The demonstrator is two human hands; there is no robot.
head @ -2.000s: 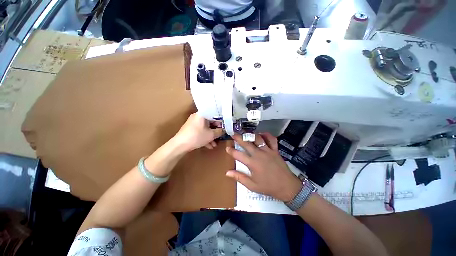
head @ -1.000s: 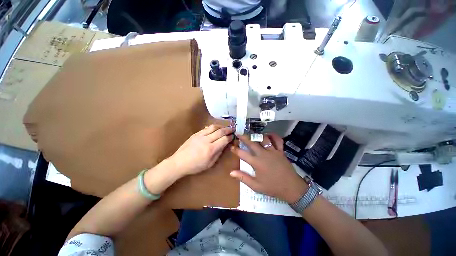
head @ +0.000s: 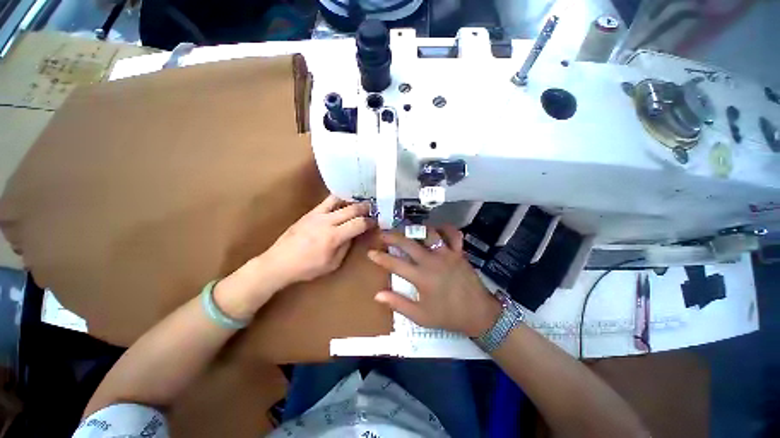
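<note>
A brown cut panel [head: 342, 299] lies flat left of and under the needle area of the white sewing machine [head: 530, 128]. My left hand [head: 312, 244] rests on the panel with its fingertips at the left end of the machine head. My right hand [head: 436, 278] lies spread at the panel's right edge, fingertips by the presser foot area. The needle and any label there are hidden by the fingers and the machine head. Black label stacks [head: 522, 252] lie under the machine arm, right of my right hand.
Pinkish-red thread snips [head: 641, 321], a thin black cable [head: 584, 308] and black scraps [head: 703, 287] lie on the right. A printed scale [head: 556, 328] runs along the table front. Brown bundle [head: 154, 145] and cardboard [head: 51, 73] are at left. A thread cone [head: 601, 38] stands behind the arm.
My left hand has moved from its place one second ago to a little higher, closer under the machine head. The panel's front edge has shifted, showing a white strip of table. The view has shifted too.
</note>
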